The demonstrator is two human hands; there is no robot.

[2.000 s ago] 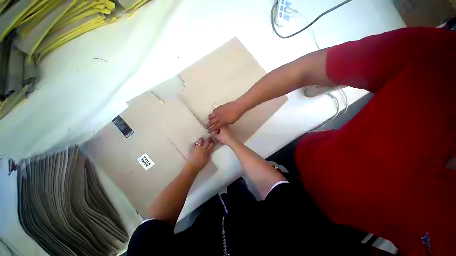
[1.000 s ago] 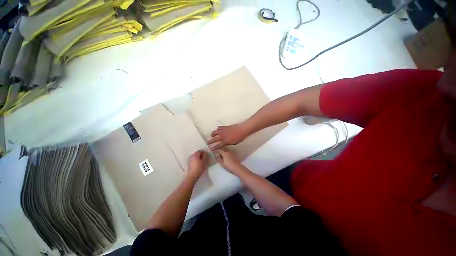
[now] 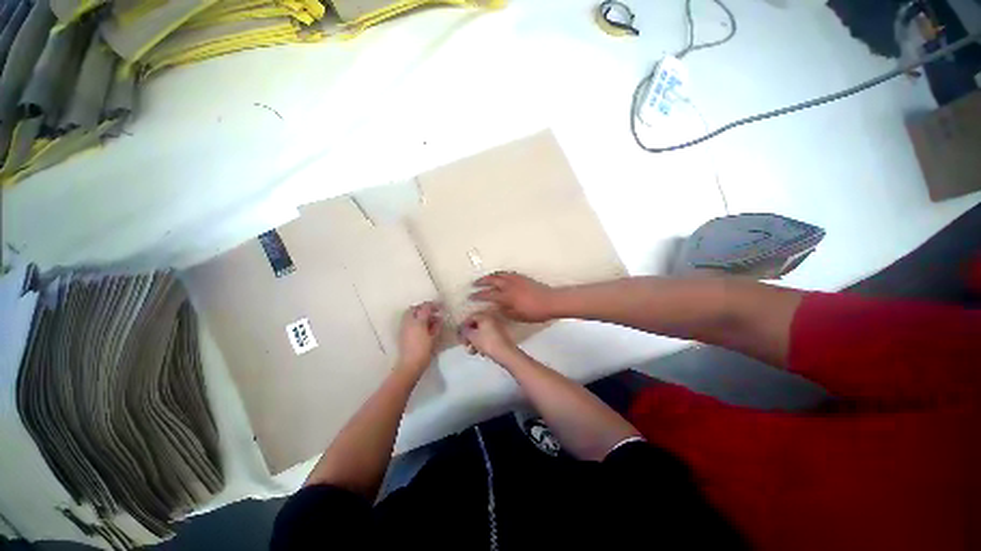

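Note:
A large beige fabric panel (image 3: pixel 312 280) lies flat on the white table, with a notch at its far edge and a thin seam down its middle. A dark navy label (image 3: pixel 276 254) and a white label (image 3: pixel 302 336) are on its left half. My left hand (image 3: pixel 420 331) pinches the panel just left of the seam's near end. My right hand (image 3: pixel 489 335) is curled on the panel just right of it, fingertips closed on the fabric. Any small tool in the fingers is too small to tell. Another person's hand (image 3: pixel 519 296) rests on the panel beside my right hand.
A stack of grey-brown pieces (image 3: pixel 118 387) stands at the left. Yellow-edged bundles (image 3: pixel 204 32) lie at the back left. A grey iron (image 3: pixel 748 245) rests at the right, beyond the person's red-sleeved arm. A cord (image 3: pixel 775 111), white tag (image 3: pixel 665 92) and round yellow-black item (image 3: pixel 616 17) lie behind.
The person in red has moved down and right, uncovering the iron; their hand has shifted right, off the seam. My hands stay near the seam's near end, slightly apart.

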